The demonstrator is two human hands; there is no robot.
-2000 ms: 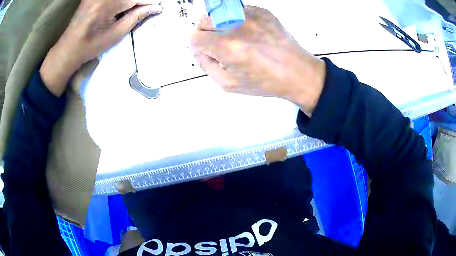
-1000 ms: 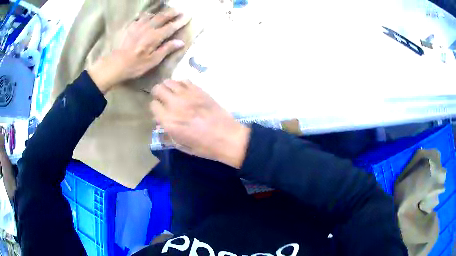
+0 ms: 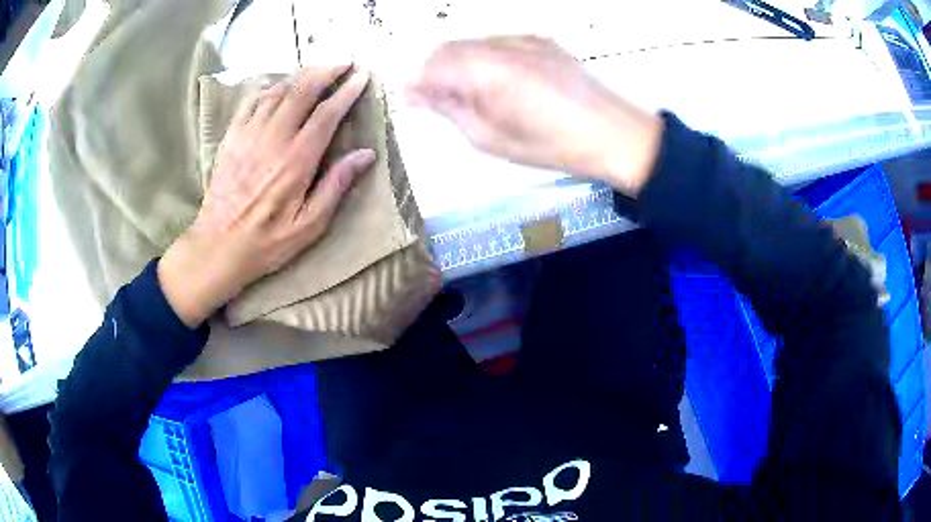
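A large tan garment piece (image 3: 133,153) lies over the left of the white table, and its lower part hangs over the front edge. A folded tan layer (image 3: 357,219) with a straight right edge lies on top. My left hand (image 3: 271,184) lies flat on this layer with its fingers spread, pressing rather than gripping. My right hand (image 3: 510,97) is blurred above the table, to the right of the cloth and apart from it. Its fingers are bent together; I cannot tell if it holds anything.
Dark thread snips (image 3: 771,15) lie at the upper right. A ruler strip (image 3: 480,247) with a tan patch (image 3: 543,236) runs along the table's front edge. Blue crates stand below at the left (image 3: 184,459) and right (image 3: 898,296). A pale sheet (image 3: 248,449) is in the left crate.
My right hand has moved away from the cloth, up and to the right. The cloth now shows a folded layer reaching further right under my flat left hand. The view has also shifted.
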